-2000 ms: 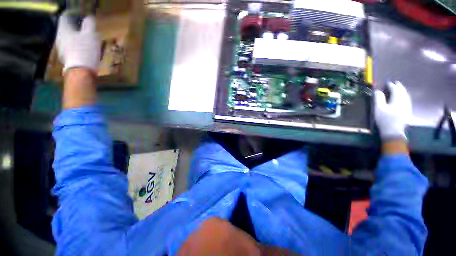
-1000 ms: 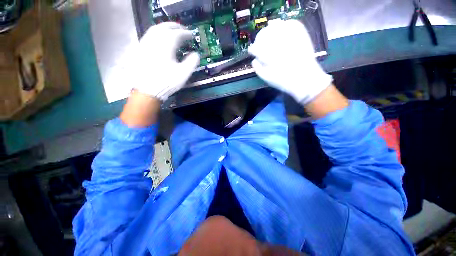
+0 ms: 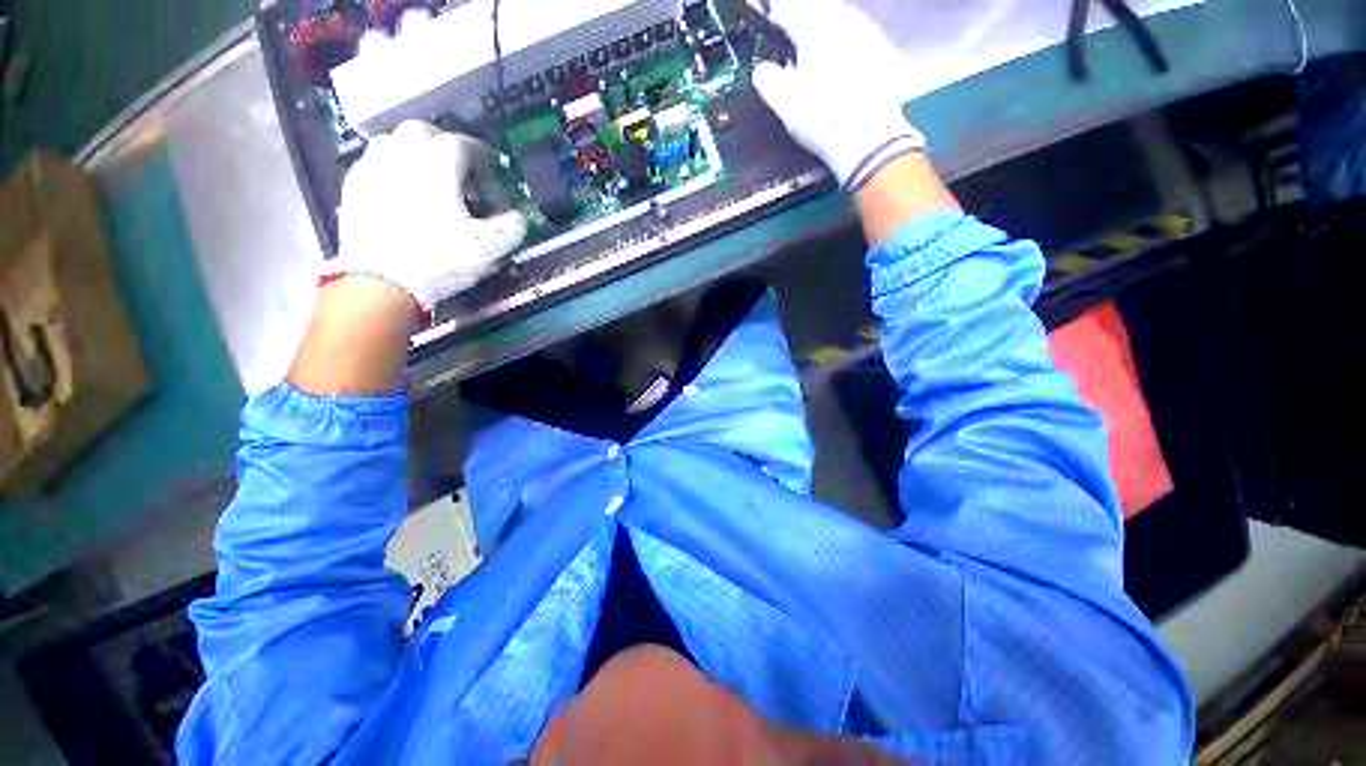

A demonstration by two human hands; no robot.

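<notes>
A green circuit board (image 3: 527,150), component side up, lies in a dark rectangular carrier (image 3: 772,157) on the bench. A long white heatsink (image 3: 495,60) crosses it; reddish-brown coils (image 3: 322,38) show at the upper left. My left hand (image 3: 420,210), white-gloved, is over the board's lower left part, with thumb and fingers apart; what the fingertips touch is hidden. My right hand (image 3: 824,75), white-gloved, is at the board's right end, its fingertips at the edge by dark parts. Whether either hand grips the board cannot be told.
Dark-handled cutters (image 3: 1116,33), cut off by the top edge, lie on the bench at the upper right. An open brown carton (image 3: 113,322) with small pieces stands at the left. A red pad (image 3: 1112,404) shows below the bench in a black bin (image 3: 1198,516).
My left hand has gone from the carton to the board. My right hand came from beside the carrier onto the board, then moved to its right end. The view has turned.
</notes>
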